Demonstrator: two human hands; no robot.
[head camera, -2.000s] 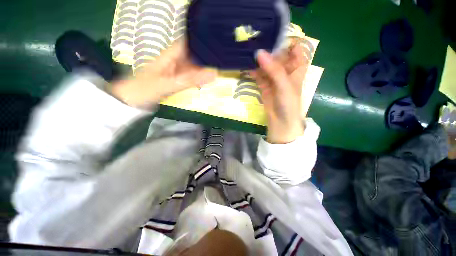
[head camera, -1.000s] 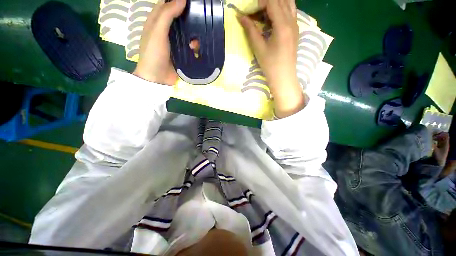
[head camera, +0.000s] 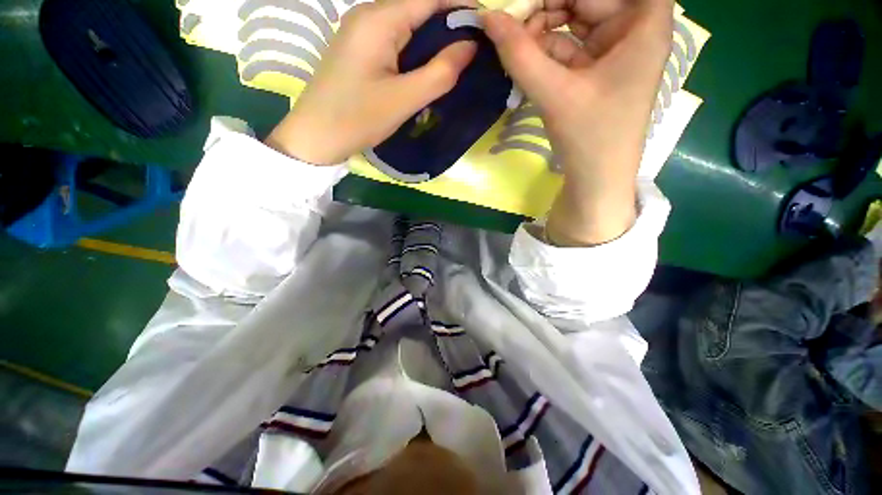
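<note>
My left hand (head camera: 372, 87) holds a navy oval piece (head camera: 450, 131) over the sheets, tilted, its thumb on the upper face. A grey crescent sticker (head camera: 398, 172) lies along the near rim of the piece. Another grey crescent (head camera: 468, 18) is at its far end. My right hand (head camera: 595, 87) has its thumb and finger at the end of that far crescent; its other fingers are curled. Yellow sticker sheets (head camera: 517, 184) with columns of grey arcs lie under both hands.
A thicker navy oval stack (head camera: 114, 68) lies on the green table (head camera: 716, 218) at left. Loose navy pieces (head camera: 779, 131) lie at right. A blue stool (head camera: 73, 218) stands at lower left. A person's denim-clad leg (head camera: 774, 367) is at lower right.
The navy piece has turned and tilted in my left hand, with the left thumb now across it. My right hand has come from beside the piece to its far end, where a grey crescent shows.
</note>
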